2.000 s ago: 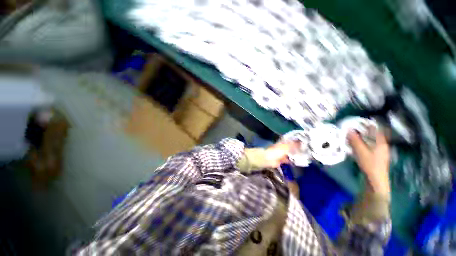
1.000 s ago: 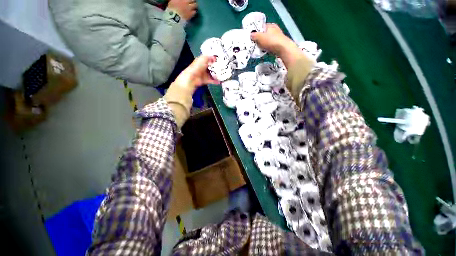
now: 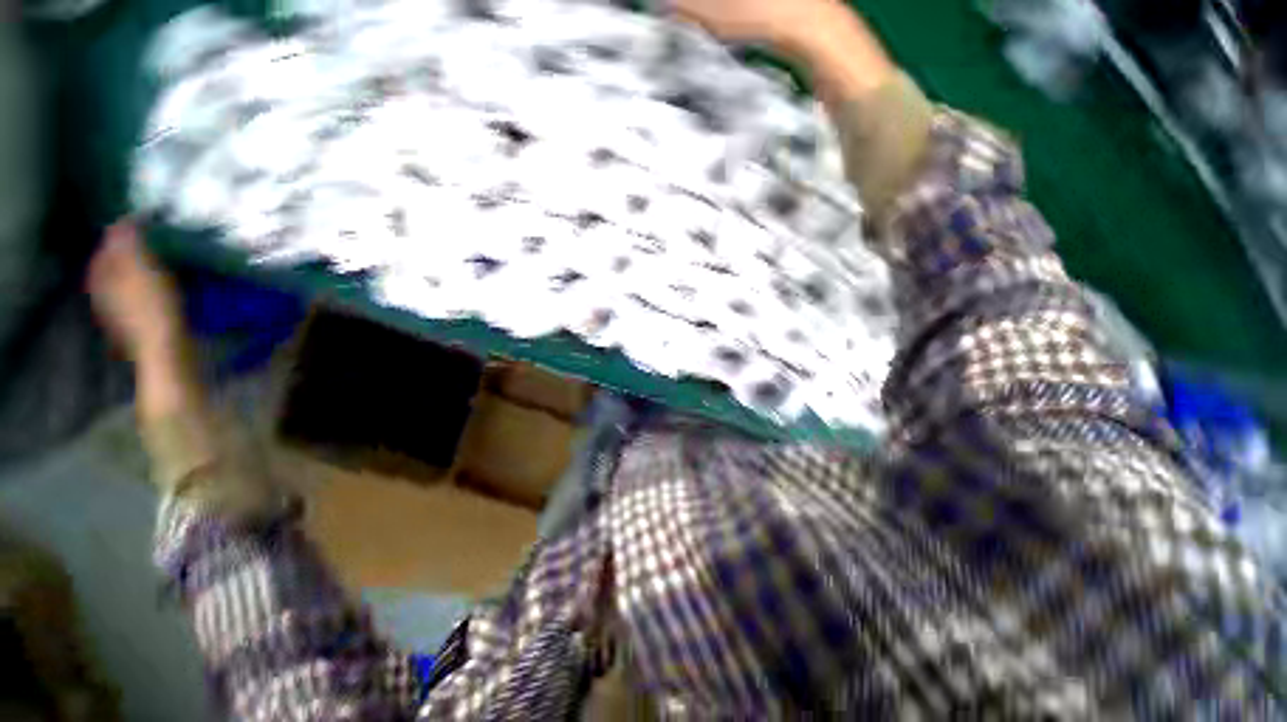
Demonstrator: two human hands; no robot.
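Note:
A large mass of white housings with dark centres lies in packed rows on the green bench. The view is blurred by motion. My left hand is at the far left, beside the bench edge near the end of the rows; nothing shows in it, but its fingers are too blurred to read. My right hand reaches over the far side of the housings at the top edge of the picture. Its fingers are cut off or blurred, so I cannot tell if it holds anything.
An open brown cardboard box with a dark inside stands below the bench edge. Something blue is beside it, under the bench. Another blue thing is at the right. Blurred whitish items lie at the upper right on the green surface.
My hands have moved apart, and the three white housings held between them a second ago no longer show there. The view has turned, so the rows now run across the picture.

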